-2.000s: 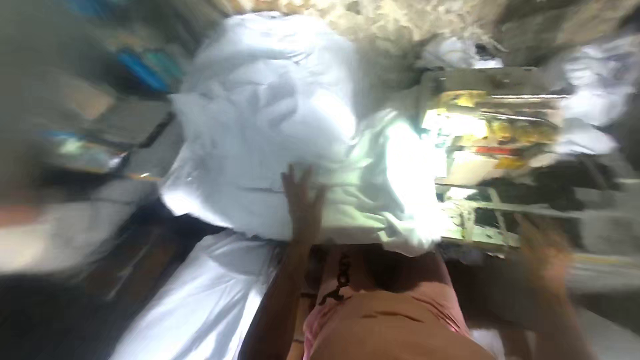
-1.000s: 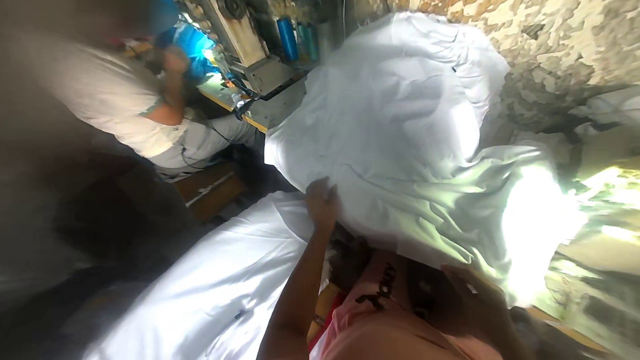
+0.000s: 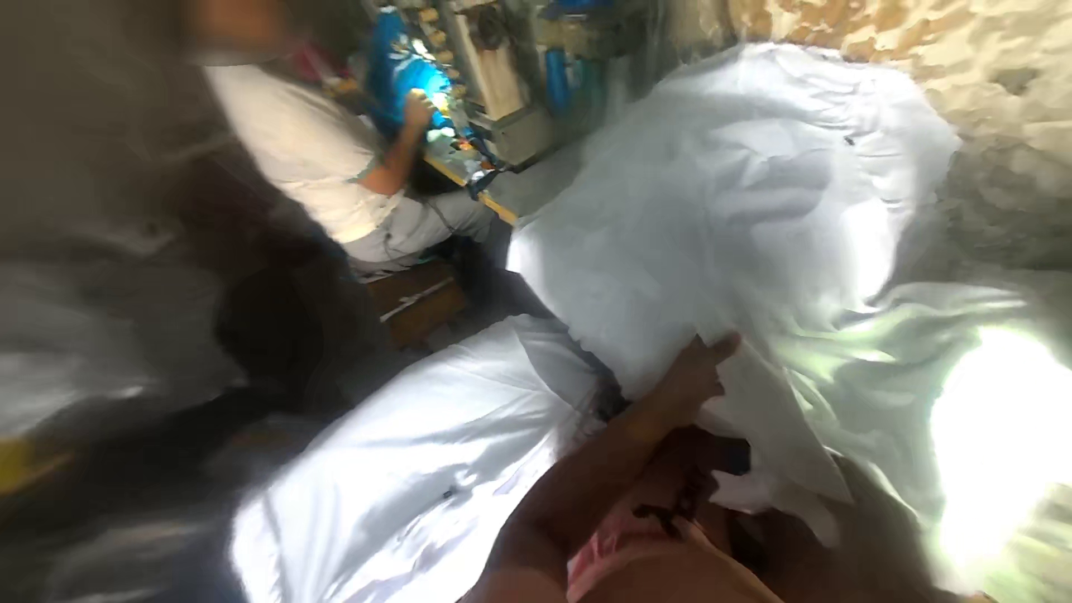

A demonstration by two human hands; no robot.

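Observation:
A large heap of white fabric [image 3: 754, 193] fills the upper middle and right, bunched up and brightly lit on its right side. My left hand [image 3: 699, 373] rests at the near edge of this heap, fingers partly spread; whether it pinches the cloth cannot be told. Just below it, a loose flap of white cloth [image 3: 783, 435] hangs over my lap. Another pile of white fabric [image 3: 402, 461] lies at the lower left, beside my left arm. My right hand cannot be made out; the right arm is a dark blur under the cloth.
At the upper left a co-worker [image 3: 293, 142] sits at a sewing machine [image 3: 502, 92] with bright blue cloth [image 3: 402, 75]. A wooden box or bench [image 3: 414, 301] stands beside that person. A wall with peeling paint [image 3: 1005, 92] rises at the upper right.
The view has swung left, bringing the co-worker into sight. A loose flap of white cloth now shows over my lap near my left hand. My right hand, visible two seconds ago, is no longer distinguishable.

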